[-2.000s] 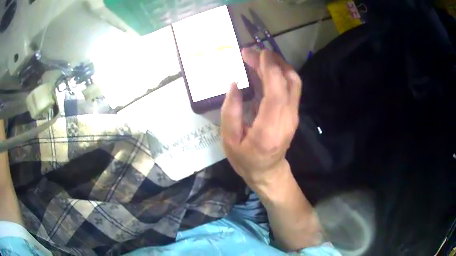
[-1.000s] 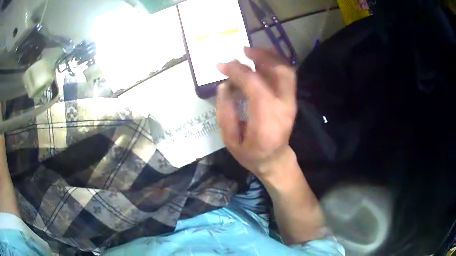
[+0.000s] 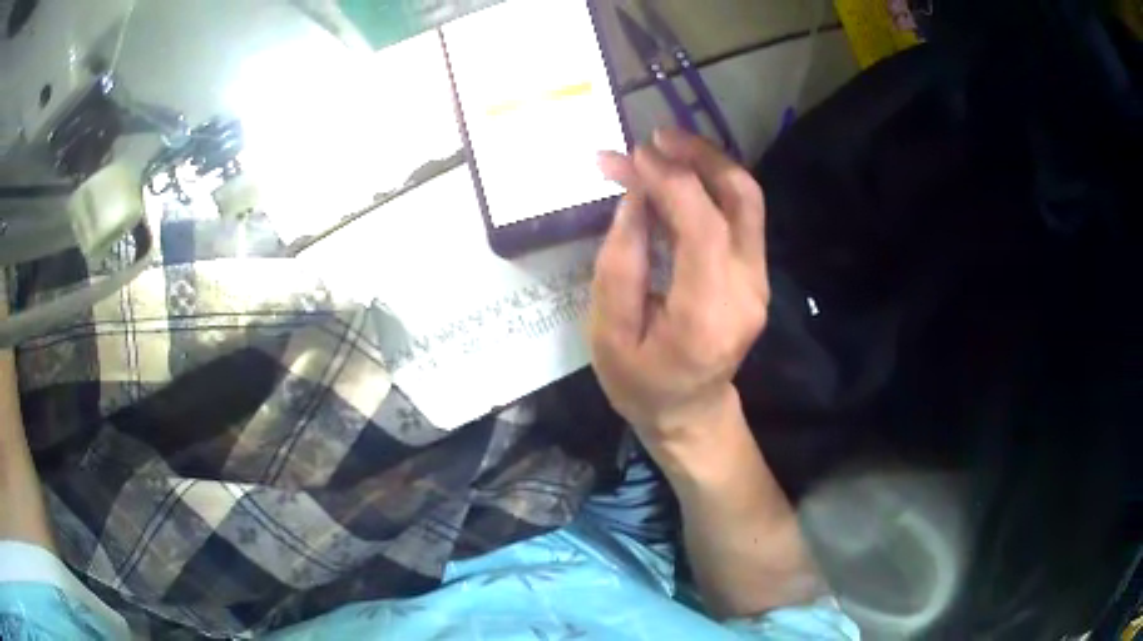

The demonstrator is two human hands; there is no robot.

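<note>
A smartphone with a lit white screen and a thin yellow line lies on the machine table. My right hand is over the phone's lower right edge, fingers bent and apart, holding nothing. A fingertip is at the screen's right edge; I cannot tell if it touches. The plaid garment lies over my lap and the table's front edge. My left forearm shows at the far left edge; the left hand is not visible.
The sewing machine stands upper left, its lamp glaring. Thread snips lie right of the phone. A printed measuring scale runs along the table front. Black fabric fills the right. A yellow packet is at the top right.
Compared with one second ago, my right hand has shifted right, off most of the screen. Since two seconds ago, the phone and table sit slightly higher in view.
</note>
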